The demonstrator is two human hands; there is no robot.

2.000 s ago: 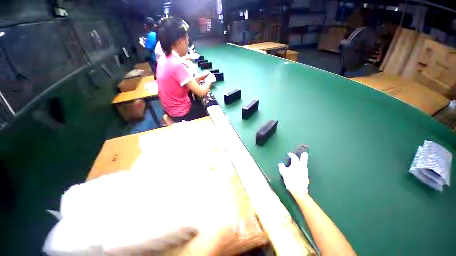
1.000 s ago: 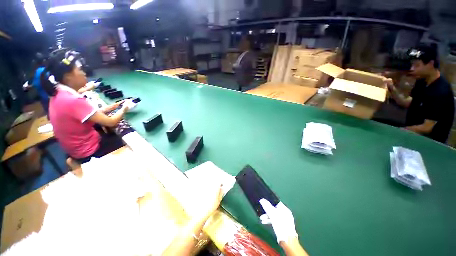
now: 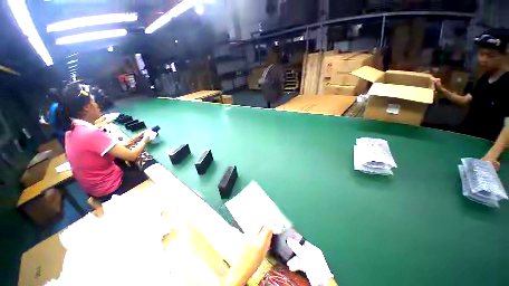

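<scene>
My left hand (image 3: 255, 248), looking bare, holds a white bubble bag (image 3: 258, 208) over the near edge of the green belt. My right hand (image 3: 310, 261), in a white glove, grips a black unit (image 3: 283, 246). The unit's far part looks to be inside the bag's near end; the hands partly hide this. A large overexposed heap of empty bubble bags (image 3: 117, 240) lies on cardboard at the left. Three black units stand on the belt beyond the bag, the nearest one (image 3: 227, 181) close to it.
Filled bubble bags lie in two stacks on the green belt (image 3: 290, 151), one at centre right (image 3: 374, 156), one at far right (image 3: 482, 181). A person in black touches the far-right stack and an open carton (image 3: 397, 106). A person in pink (image 3: 92, 159) sits at the left.
My right hand has brought the black unit to the bag in my left hand, and they now overlap. The person in black has reached a hand to the far-right stack.
</scene>
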